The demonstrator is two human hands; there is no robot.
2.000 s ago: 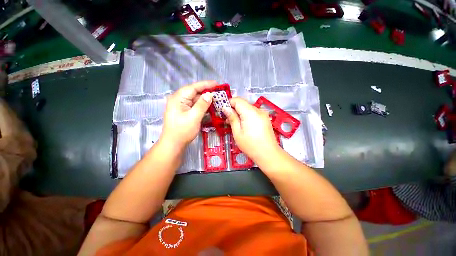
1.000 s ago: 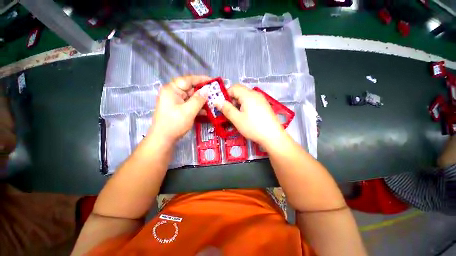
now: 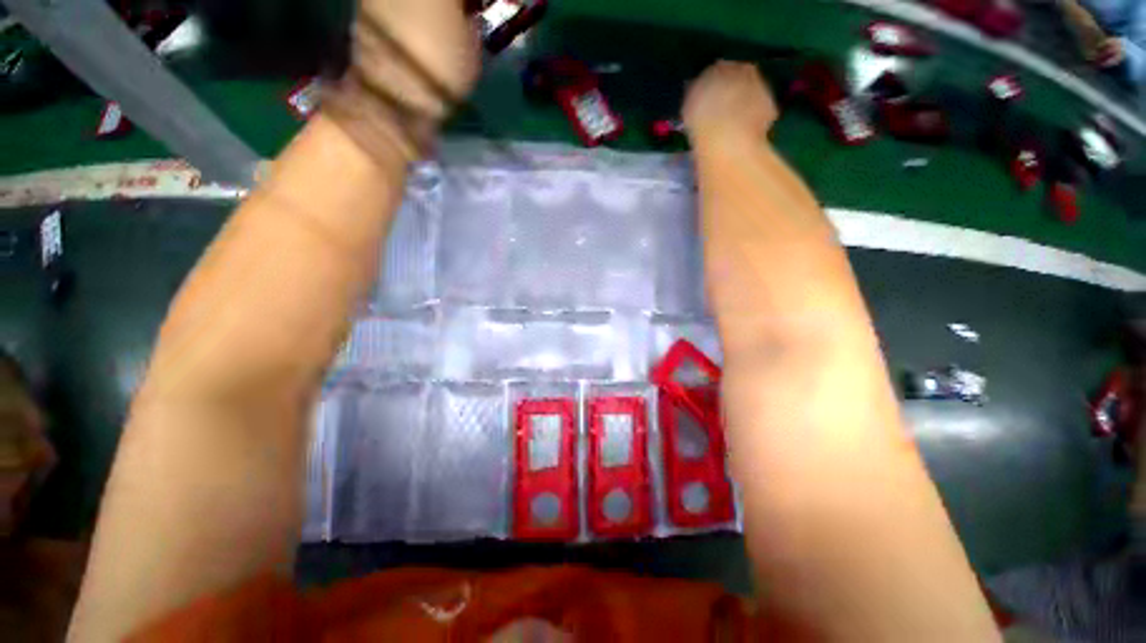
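The pocket tray (image 3: 547, 239) lies in front of me. Two red shells, one left (image 3: 545, 471) and one middle (image 3: 617, 467), lie in its near pockets. To their right, a tilted red shell (image 3: 685, 364) overlaps another red shell (image 3: 695, 471). Both my arms reach over the tray to the belt. My left hand (image 3: 415, 50) is blurred at the top edge, its fingers not clear. My right hand (image 3: 733, 103) is above the belt with its fingers curled out of sight. I cannot tell whether either hand holds anything.
The green belt (image 3: 654, 82) carries part-built red units, one (image 3: 588, 111) between my hands. A pale rail (image 3: 993, 249) edges it. A grey post (image 3: 138, 88) stands upper left. A black-and-silver module (image 3: 949, 383) lies right of the tray. A person's hand (image 3: 1103, 50) shows top right.
Both hands have moved from the tray's middle up to the belt. The red shell and keypad they held are no longer seen in them. The view has shifted over the belt.
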